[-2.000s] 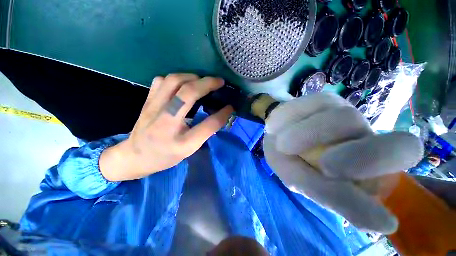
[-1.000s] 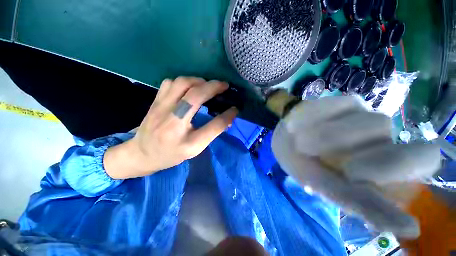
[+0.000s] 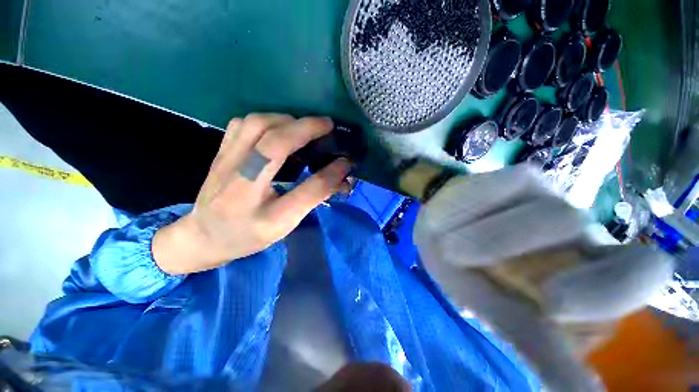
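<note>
My bare left hand [image 3: 249, 195], with a grey patch on one finger, holds a black unit [image 3: 346, 145] at the bench edge between thumb and fingers. My right hand [image 3: 529, 245], in a whitish glove, is shut on an electric screwdriver [image 3: 644, 352] with an orange body. Its tan nose [image 3: 418, 180] points left toward the unit, with a gap between them. The driver bit cannot be made out. A round grey screw plate [image 3: 410, 76] lies beyond my hands, with small black screws [image 3: 429, 27] heaped on its far part.
Rows of black units [image 3: 536, 65] stand right of the plate; one with a shiny face [image 3: 478, 140] lies nearest. A clear plastic bag [image 3: 605, 153] is right of them. A blue bin [image 3: 375, 200] shows below the bench edge. A black sheet-like surface [image 3: 115, 142] is at left.
Since a second ago, my left hand and the unit have shifted slightly left. The screwdriver's nose has moved from near the plate's rim toward me.
</note>
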